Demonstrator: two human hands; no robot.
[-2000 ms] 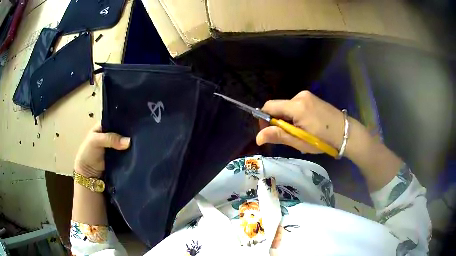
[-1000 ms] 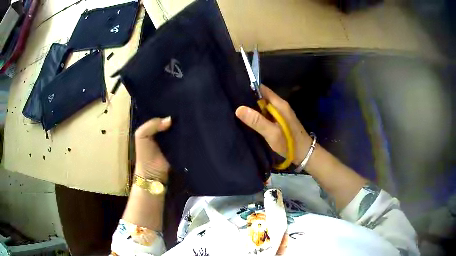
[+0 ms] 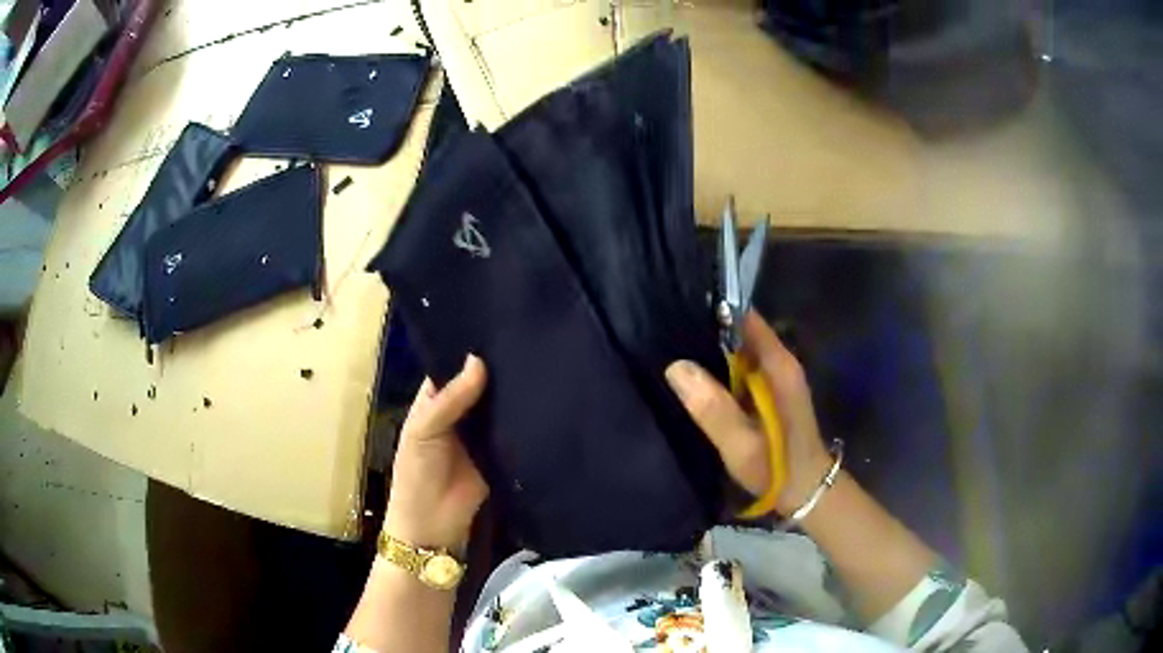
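A fanned bundle of black fabric pouches (image 3: 548, 344) is held over my lap, its upper ends spread apart. The front pouch shows a grey looped logo near its upper left. My left hand (image 3: 440, 447) grips the bundle's left edge, thumb on the front face. My right hand (image 3: 753, 427) holds the bundle's lower right edge with its thumb and also holds the yellow-handled scissors (image 3: 763, 434), whose silver blades point up and stand slightly apart beside the bundle. The fingers behind the bundle are hidden.
Several black pouches (image 3: 236, 255) lie at left on the cardboard-covered table (image 3: 242, 415), with small black offcuts around them. A dark heap (image 3: 880, 58) lies at the far edge. A red bar (image 3: 89, 115) and clutter are at upper left. Dark space is at right.
The bundle has fanned open at its upper end. My right hand has moved from cutting position at the bundle's corner to gripping its edge, and the scissor blades have turned upward.
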